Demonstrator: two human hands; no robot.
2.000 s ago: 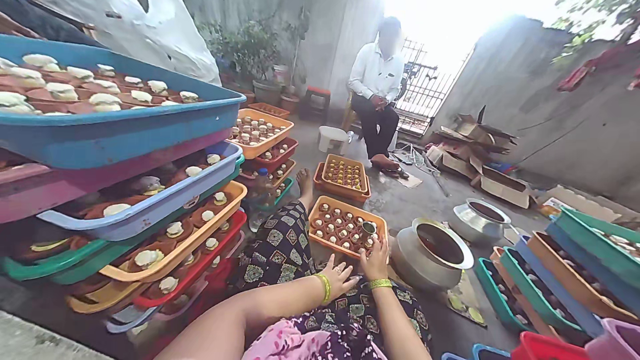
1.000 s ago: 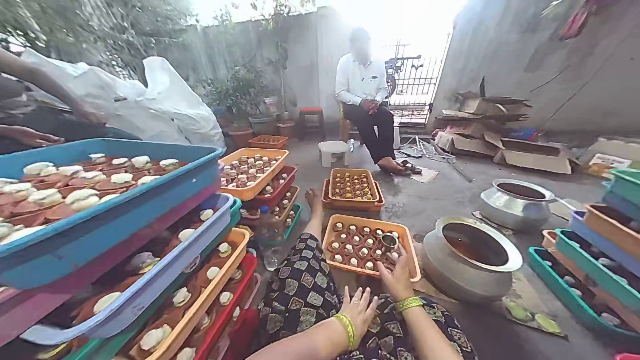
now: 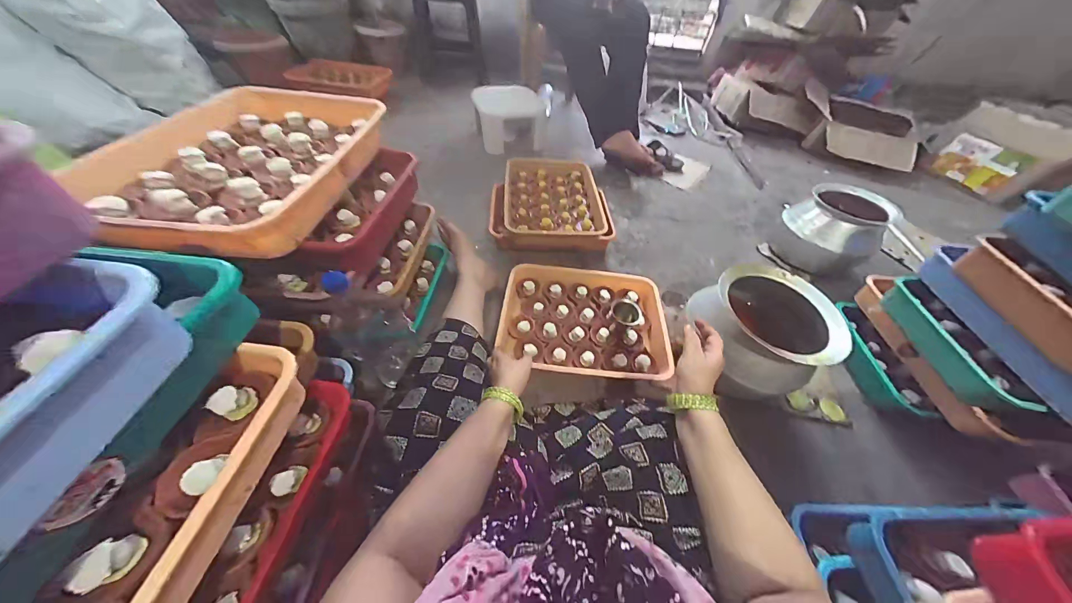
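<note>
An orange plastic tray [image 3: 584, 368] lies before my lap, filled with rows of small brown clay cups that have white tops. A small round metal bowl [image 3: 626, 312] stands among the cups at the tray's right side. My left hand [image 3: 509, 373] grips the near left corner of the tray. Beside the right edge is my right hand [image 3: 699, 360], fingers raised and partly curled, with nothing visible in it; whether its palm touches the tray is unclear. Just right of it stands a wide-rimmed metal pot [image 3: 749, 368] holding dark liquid.
Beyond the tray sit two stacked orange trays [image 3: 553, 234]. A second metal pot [image 3: 837, 239] is at the back right. Stacked trays rise at left [image 3: 276, 243] and right [image 3: 963, 347]. A clear bottle [image 3: 389, 335] stands by my leg. A seated person's foot [image 3: 630, 152] and cardboard boxes [image 3: 871, 146] are farther back.
My left hand has moved from over my lap to the tray's near left corner. My right hand has left the metal bowl for the tray's right edge. The view has tilted down.
</note>
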